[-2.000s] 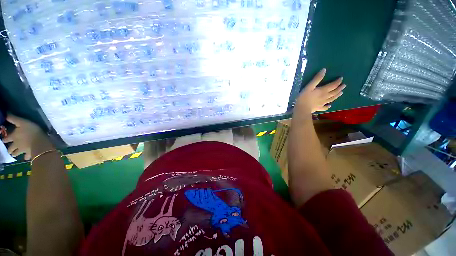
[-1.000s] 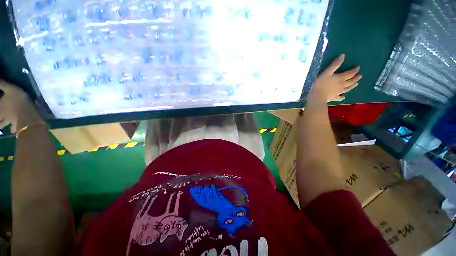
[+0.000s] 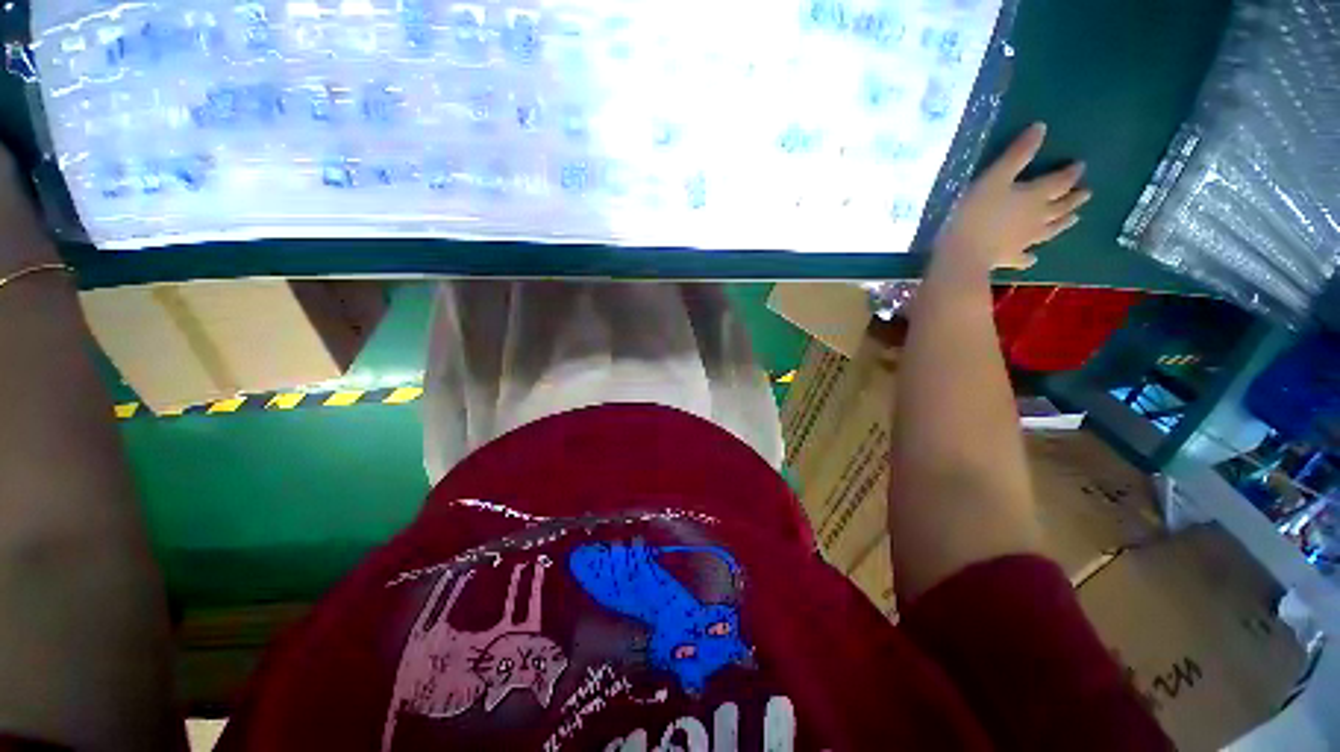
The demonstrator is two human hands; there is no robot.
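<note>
A wide white component tray (image 3: 485, 147) with rows of small bluish marks and clear plastic edges lies on the green bench top (image 3: 1110, 88). Its far part is cut off by the upper edge of the picture. My right hand (image 3: 1017, 201) rests on the bench just right of the tray's near right corner, fingers spread, with nothing in it. My left hand is out of the picture; only the left forearm, with a thin bracelet at the wrist, shows at the left edge.
Clear ribbed stacked trays (image 3: 1256, 162) lie on the bench at the right. Brown cartons (image 3: 1198, 617) stand on the floor at the right, and another carton (image 3: 221, 338) is below the bench at the left. A red stool (image 3: 1061, 326) is under the bench's right part.
The view has shifted, so the tray and bench edge sit higher in the picture. My left hand has gone out past the left edge. My right hand stays beside the tray, still spread.
</note>
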